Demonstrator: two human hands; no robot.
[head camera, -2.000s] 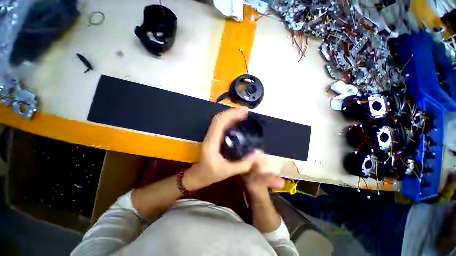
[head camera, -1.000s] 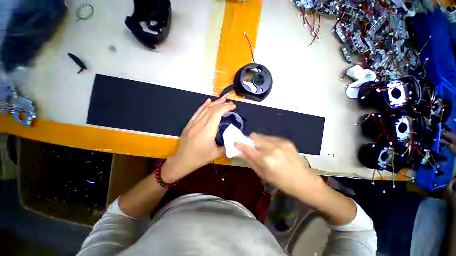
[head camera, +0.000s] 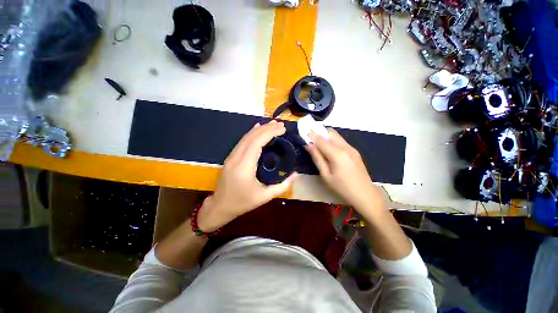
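Note:
My left hand grips a round black housing shell over the black mat strip, its round face toward me. My right hand pinches a white wiping cloth just right of the shell, over the mat. Another black housing shell stands behind the mat near the orange tape, with a side tab and a thin reddish lead wire. A larger black shell lies at the back left. The far side of the held shell is hidden.
Assembled units with coloured wires cluster at right, beside white plastic parts. Wired metal modules are heaped back right by a blue bin. At left are a clear bag with dark stock, a small black clip and a wire ring.
My right hand with the cloth has moved back off the shell's opening. The held shell has been turned in my left hand. The view has shifted slightly.

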